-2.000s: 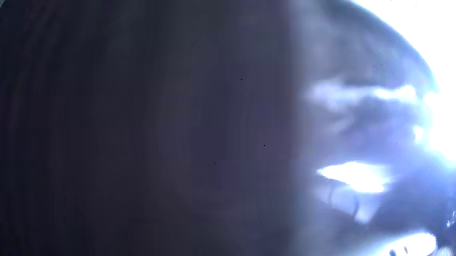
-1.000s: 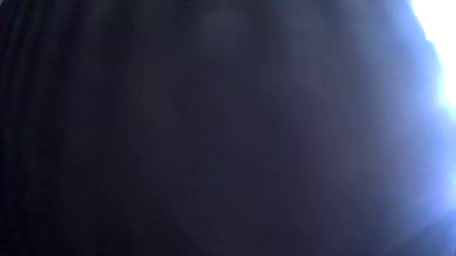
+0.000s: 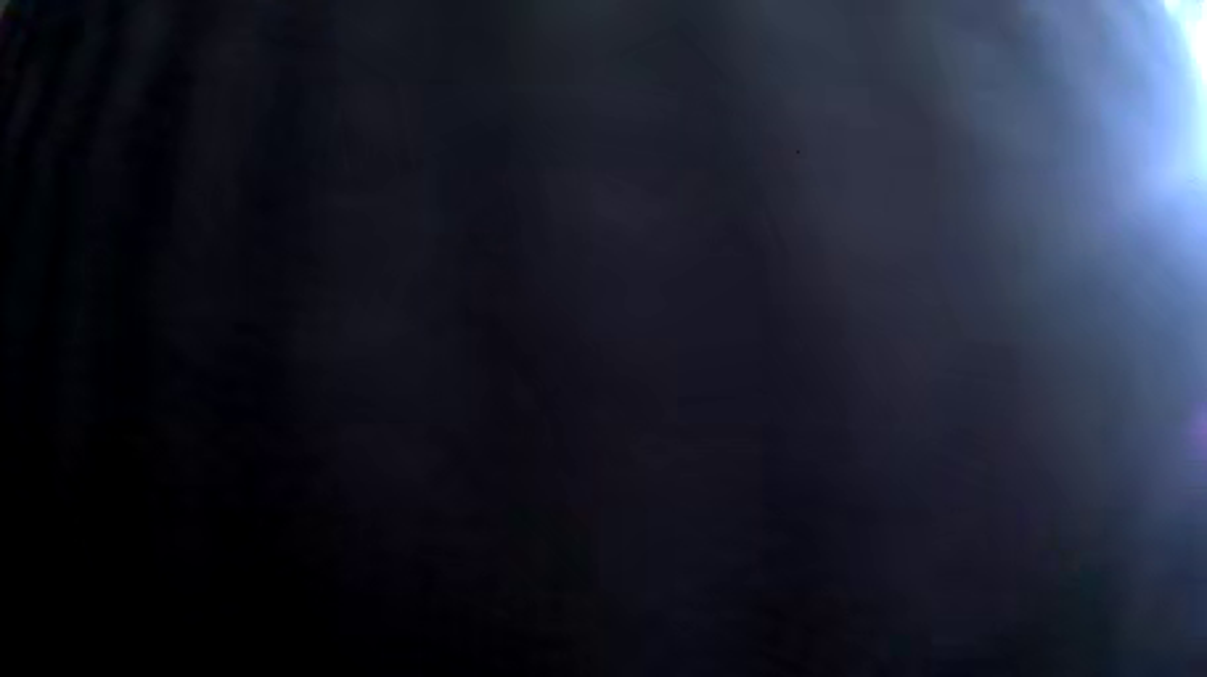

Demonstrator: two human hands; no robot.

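A dark, blurred surface (image 3: 596,331) fills nearly the whole head view, very close to the lens. It is near black at the lower left and greyer towards the top and right, with faint soft upright bands like folds. I cannot tell what it is. Neither my left hand nor my right hand can be seen. Anything behind the dark surface is hidden.
A bright bluish-white glare (image 3: 1191,79) shows at the upper right edge, fading down the right side. No other object can be made out.
The dark surface has spread to the right and now covers almost everything. The bright area at the right has shrunk, and the white shapes seen two seconds ago are hidden.
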